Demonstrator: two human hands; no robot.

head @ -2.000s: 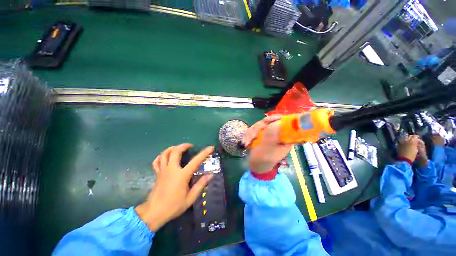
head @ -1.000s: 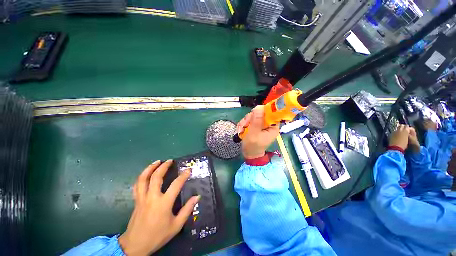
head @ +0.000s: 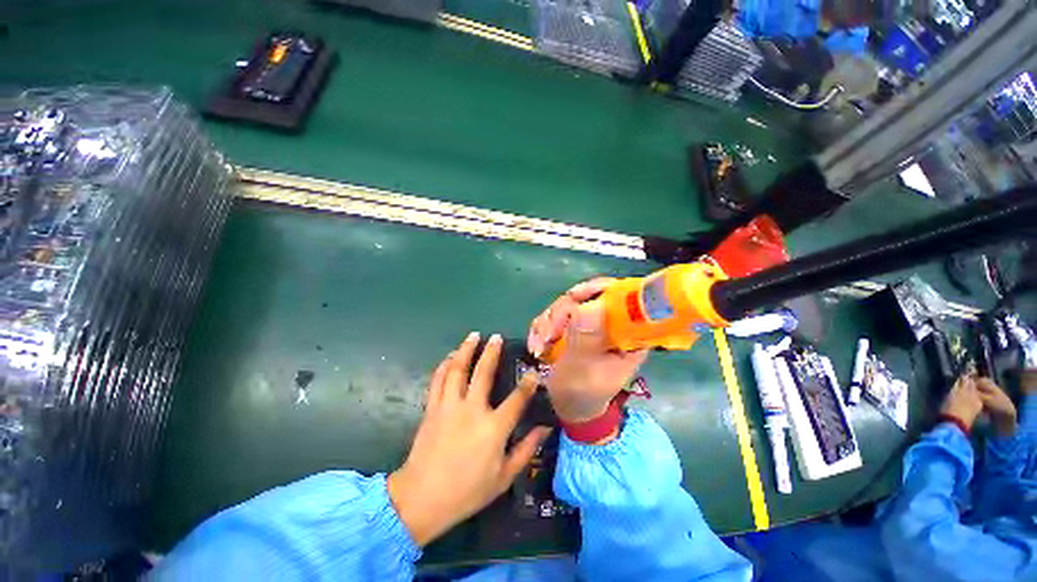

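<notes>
My right hand [head: 591,358] is shut on the orange electric screwdriver [head: 665,307], whose tip end is at the upper end of the phone body. The black sleeve at the screwdriver's rear runs to the right edge. My left hand [head: 466,438] lies over the left side of the open phone body [head: 534,460], fingers apart, fingertips at its upper part. The phone lies on a black holding fixture [head: 500,529] at the bench's front edge. Both hands hide much of the phone and the screwdriver's tip. The screw dish is not visible.
Stacked clear blister trays [head: 102,307] stand at left. Two dark phone bodies [head: 279,71] [head: 720,176] lie beyond the pale rail strips [head: 444,214]. A red pouch [head: 751,248] is by the metal post [head: 932,91]. At right are a white tray [head: 821,460], white pens and another person's hands [head: 978,400].
The screwdriver has moved from the screw dish to the upper end of the phone. The view has shifted left, showing more of the blister trays.
</notes>
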